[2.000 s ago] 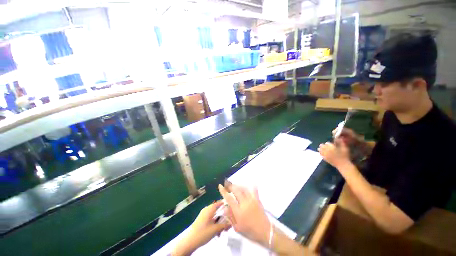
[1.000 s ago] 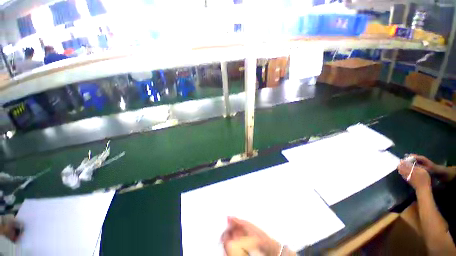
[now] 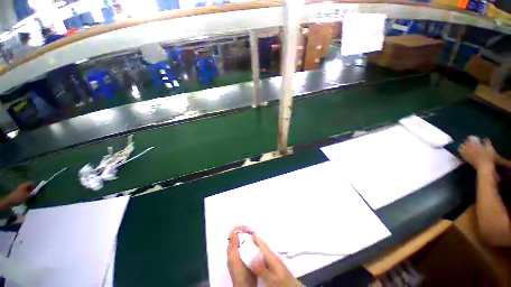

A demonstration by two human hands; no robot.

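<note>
My left hand (image 3: 239,260) and my right hand (image 3: 272,268) are close together over a white work sheet (image 3: 336,207), low in the head view. Their fingertips close around a small white adapter (image 3: 245,239), mostly hidden by the fingers. A thin white cord (image 3: 314,254) lies on the sheet to the right of my right hand. I cannot tell if a clear bag is around the item.
Clump of white corded units (image 3: 103,171) on the green belt (image 3: 196,140). Another white sheet (image 3: 67,235) and a person's hand (image 3: 22,192) at left. Open carton (image 3: 412,246) with shiny bagged units (image 3: 398,276) at lower right. A co-worker's hands (image 3: 477,151) at right. Shelf post (image 3: 287,95) ahead.
The view has turned left and tilted down. My left hand, out of sight one second ago, is back beside my right hand with a white item between them. A cord now lies on the sheet.
</note>
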